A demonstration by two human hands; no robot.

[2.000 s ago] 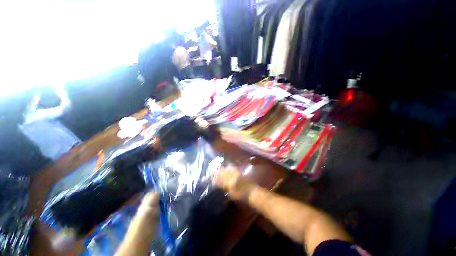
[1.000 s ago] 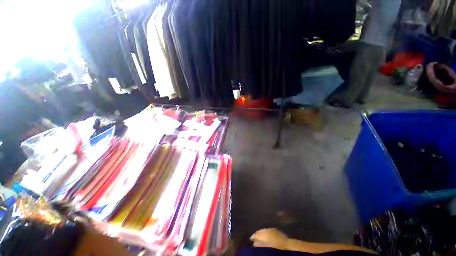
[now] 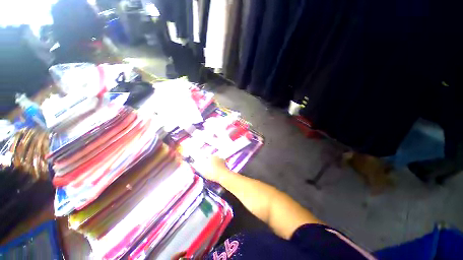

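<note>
My right hand [image 3: 210,166] reaches over white papers or labels [image 3: 177,109] and packaging at the table's far right edge; its fingers are washed out, so a grip cannot be told. Beside it stand rows of flat bags with red, white and tan bands [image 3: 114,152], leaning over one another. My left hand is not in view.
A black plastic bundle [image 3: 134,91] and clear plastic [image 3: 76,76] lie behind the stacks. Dark garments [image 3: 20,198] and a blue-edged bag [image 3: 35,244] are at the left. Hanging dark garments [image 3: 325,66] stand across the aisle. A blue bin edge [image 3: 421,249] shows at lower right.
The view has swung from the dark bagged garments to the banded stacks, now closer. My right hand has moved from the lower edge onto the papers. My left hand has left the picture.
</note>
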